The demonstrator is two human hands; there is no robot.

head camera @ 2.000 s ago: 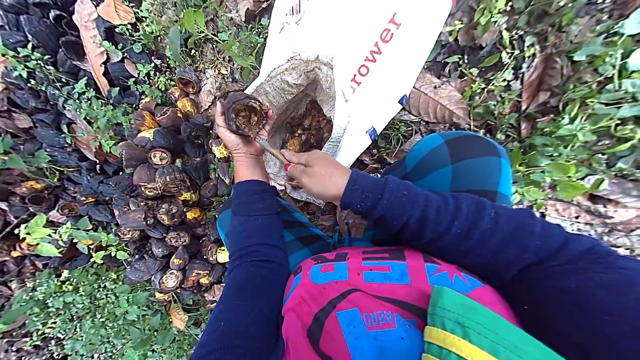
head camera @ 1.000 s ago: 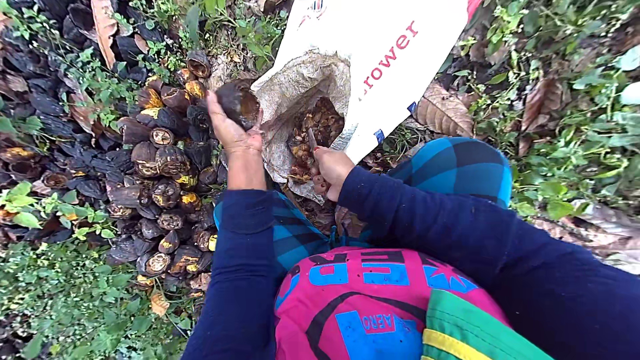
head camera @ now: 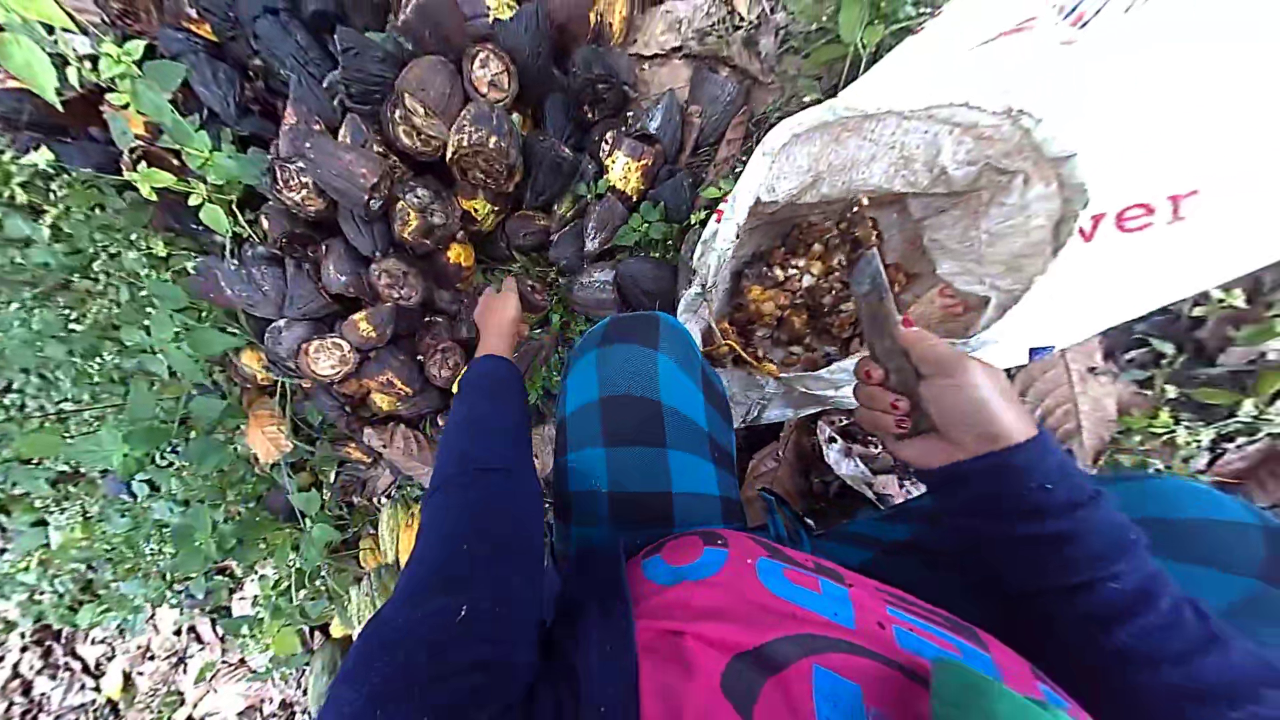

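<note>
My right hand (head camera: 945,400) is closed around a knife with a worn, dirty blade (head camera: 875,300), held over the near edge of an open white woven sack (head camera: 900,150). Wet cacao beans and pulp (head camera: 810,290) lie inside the sack. My left hand (head camera: 500,318) reaches down at the near right part of a pile of dark cacao pod husks (head camera: 425,205), some cut open and some with yellow patches. The fingertips are partly hidden among the husks, so whether they grip one does not show.
My knee in checked cloth (head camera: 645,420) stands between the pile and the sack. Green plants (head camera: 110,400) grow at the left. Dry brown leaves (head camera: 1070,395) lie by the sack's lower edge. Greenish yellow pods (head camera: 395,530) lie beside my left sleeve.
My left hand, which held a dark hollow pod beside the sack, has moved left to the pile, and that pod is out of it. The knife has come up out of the beans. The view has shifted left.
</note>
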